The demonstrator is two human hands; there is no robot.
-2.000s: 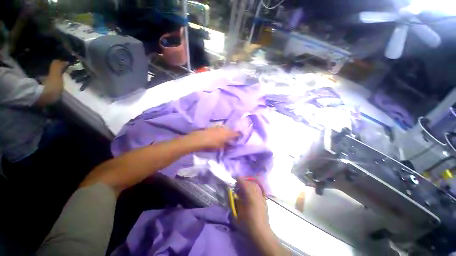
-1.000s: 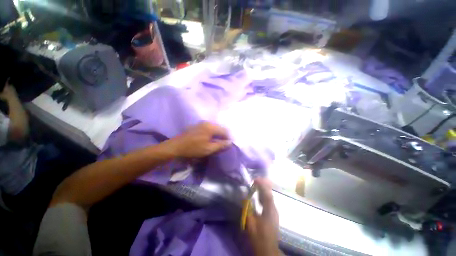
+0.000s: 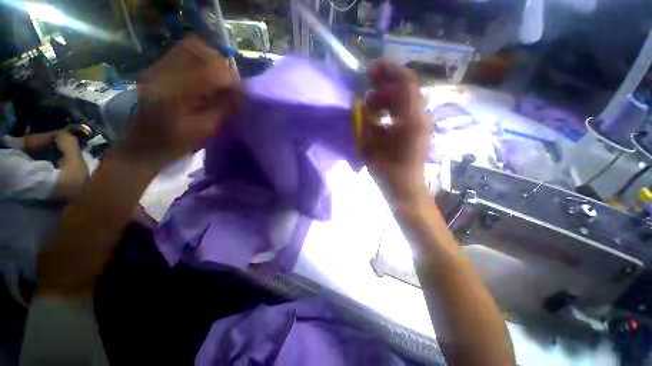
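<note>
A purple garment piece point(image 3: 275, 154) is lifted above the table and stretched between my hands, its lower folds hanging onto the table edge. My left hand point(image 3: 189, 100) is raised at the upper left, blurred, and grips one end of the cloth. My right hand point(image 3: 397, 129) is raised at the upper middle, with the yellow-handled scissors point(image 3: 358, 123) in it. It is at the cloth's other end; whether its fingers also pinch the cloth is blurred. A silver blade glints above the right hand. More purple cloth point(image 3: 286, 336) lies below the table edge.
The white table point(image 3: 350, 236) curves across the middle. A sewing machine point(image 3: 543, 229) stands at right, thread cones point(image 3: 618, 118) behind it. Loose purple and white pieces point(image 3: 457, 118) lie at the far side. Another person point(image 3: 36, 171) sits at far left. A tape strip runs along the near edge.
Both hands have risen from the table, lifting the purple cloth up between them. The scissors have gone up with my right hand. The heap on the table has shrunk.
</note>
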